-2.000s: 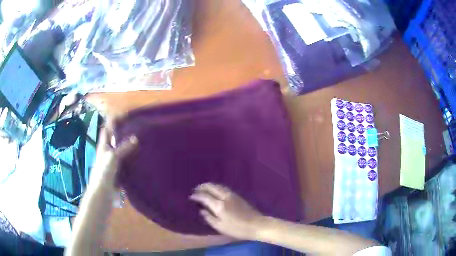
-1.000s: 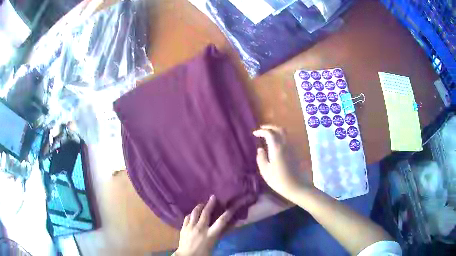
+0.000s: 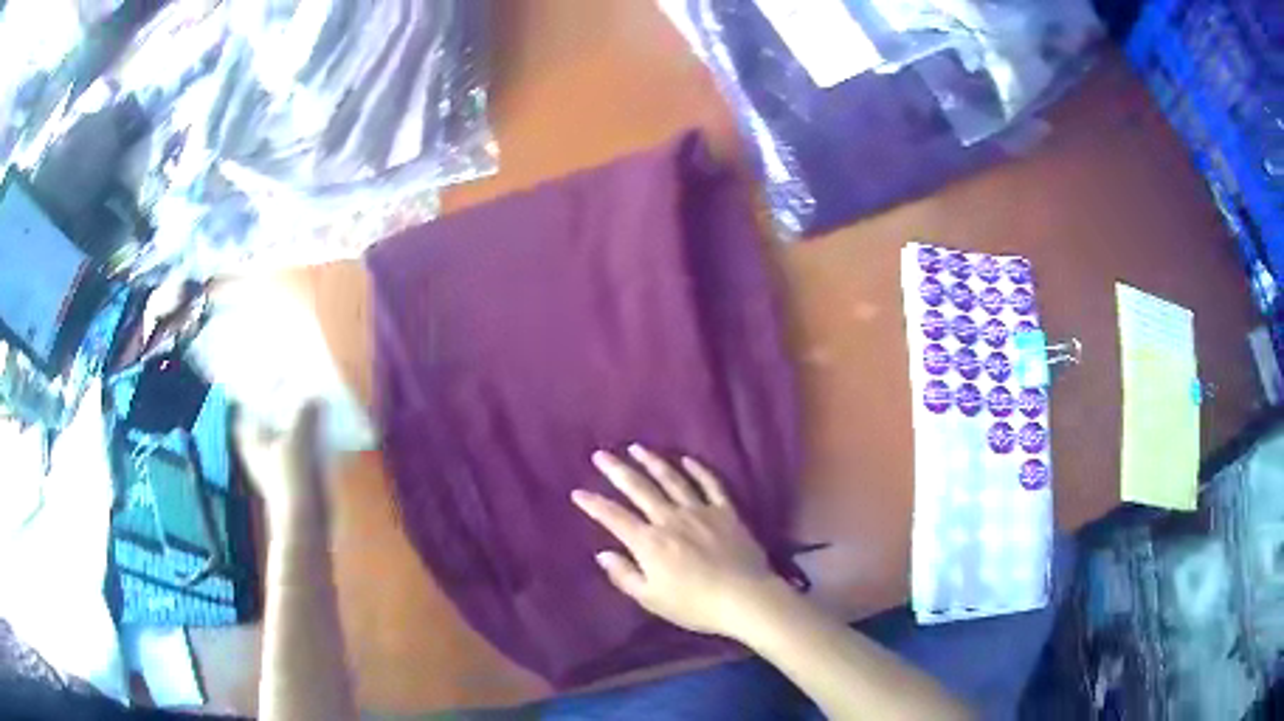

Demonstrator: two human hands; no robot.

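The folded plum trousers (image 3: 563, 366) lie on the orange-brown table, with a bit of dark drawstring showing at the lower right edge. My right hand (image 3: 683, 542) rests flat on the lower part of the cloth, fingers spread, gripping nothing. My left hand (image 3: 286, 444) is left of the cloth and blurred. It holds a pale hang tag (image 3: 282, 352), also blurred; whether it is one tag or more cannot be told.
Clear polybags (image 3: 324, 113) lie at the back left, a bagged purple garment (image 3: 873, 134) at the back right. The sticker sheet (image 3: 983, 535) with turquoise clip (image 3: 1032, 358) and a yellow pad (image 3: 1159, 423) lie right. A dark teal pouch (image 3: 176, 493) is left.
My left hand has moved from the cloth's lower edge to its left side and taken hold of the tag. My right hand has moved from the right edge onto the cloth. The camera view has shifted.
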